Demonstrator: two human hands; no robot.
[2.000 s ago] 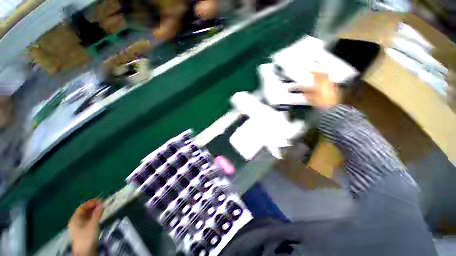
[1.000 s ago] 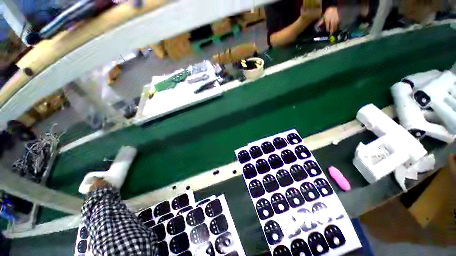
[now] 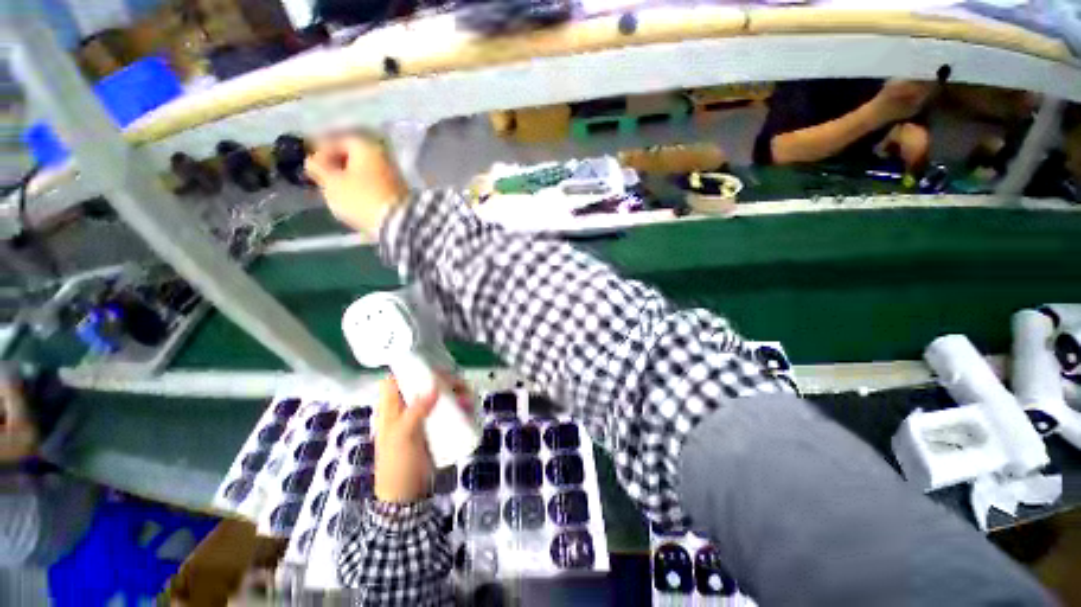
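My left hand (image 3: 403, 448), low left of centre, holds a white appliance body (image 3: 445, 421) upright, its round white end (image 3: 379, 330) at the top. My right hand (image 3: 359, 187) is stretched up and forward to the left, slightly blurred. Its fingertips are beside a black rounded piece (image 3: 288, 157) on the overhead shelf edge; whether they grip it, I cannot tell. Sheets of black labels (image 3: 524, 474) lie fanned under and around my left hand. Another label sheet (image 3: 673, 572) is mostly hidden under my right arm.
White bodies (image 3: 990, 397) lie at the right by a crumpled white cloth (image 3: 1017, 496). The green belt (image 3: 889, 291) runs across. Beyond it are a white tray (image 3: 581, 190), a tan tub (image 3: 711, 192) and another person's arm (image 3: 836, 133). A slanted post (image 3: 178, 249) stands left.
My left hand has drawn the white body from the belt's left side to above the label sheets. My right arm has come in across the view, its hand up at the shelf edge.
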